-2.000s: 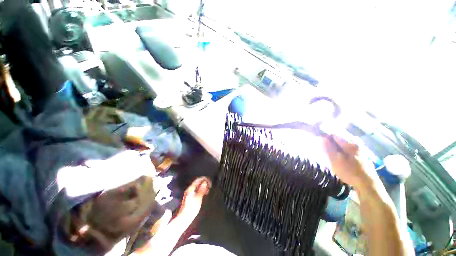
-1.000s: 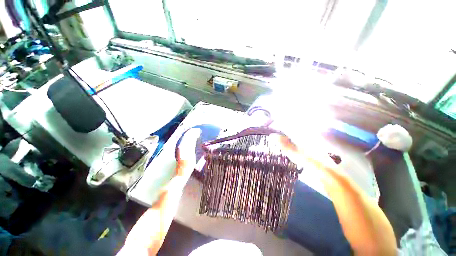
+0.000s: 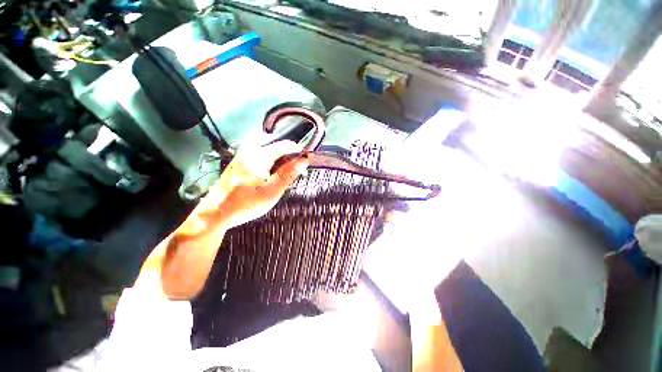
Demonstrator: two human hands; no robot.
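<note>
A thick stack of dark plastic hangers (image 3: 312, 243) hangs in front of me, its thin shoulders side by side like ribs. My left hand (image 3: 254, 178) is closed around the neck of the top hanger (image 3: 363, 173), whose curved hook rises above my fingers. This hanger's free arm points right. My right hand (image 3: 406, 269) is low, right of the stack, and washed out by glare; its fingers cannot be made out. Part of the right forearm shows at the bottom edge.
A pale worktable (image 3: 533, 269) lies to the right in strong sunlight, with a blue strip (image 3: 591, 207) along its far side. A dark rounded pad (image 3: 168, 89) on a stand and another pale table (image 3: 247, 98) are at upper left. Windows and a sill run behind. A dark blue area (image 3: 490, 320) is at lower right.
My left hand has moved from the stack's left end to the top hanger's neck. My right hand has left the top hanger and dropped lower. The stack appears further left.
</note>
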